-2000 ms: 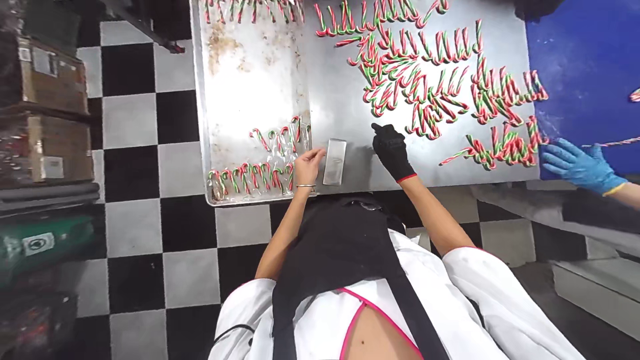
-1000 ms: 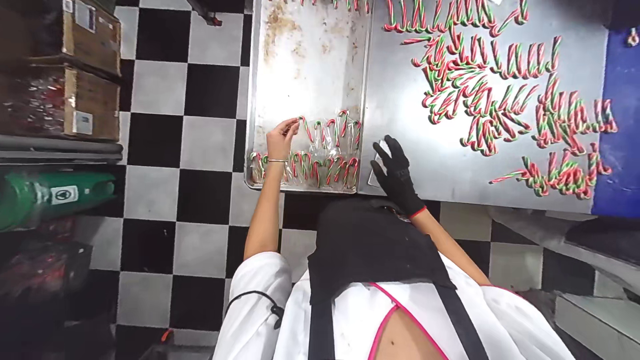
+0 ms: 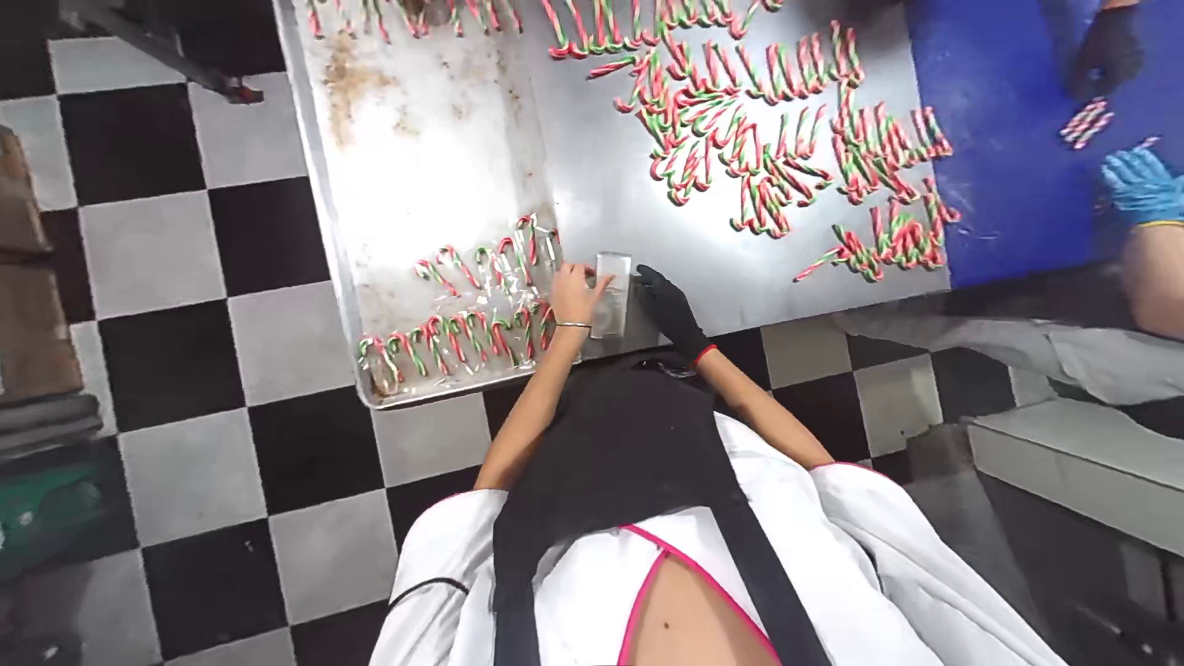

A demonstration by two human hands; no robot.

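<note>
My bare left hand (image 3: 575,294) rests at the left edge of a stack of clear plastic sleeves (image 3: 611,296), its fingertips touching the stack. Just right of the sleeves, my right hand (image 3: 668,303), in a black glove, lies low over the metal tabletop (image 3: 740,287); whether it holds anything cannot be told. Left of my left hand, candy canes in clear wrapping (image 3: 462,338) lie in two rows in a metal sheet tray (image 3: 356,314). Many red, green and white candy canes (image 3: 731,139) without visible wrapping cover the tabletop beyond my right hand.
On the right is a blue work surface (image 3: 999,139), where another person's blue-gloved hand (image 3: 1145,185) and dark-gloved hand (image 3: 1110,55) are near a small group of candy pieces (image 3: 1085,124). Cardboard boxes (image 3: 32,305) stand at far left, and a checkered floor (image 3: 185,351) lies below.
One second ago my left hand was over the wrapped canes in the tray; now it is at the clear sleeves. The view has shifted, and the other person's hands show again.
</note>
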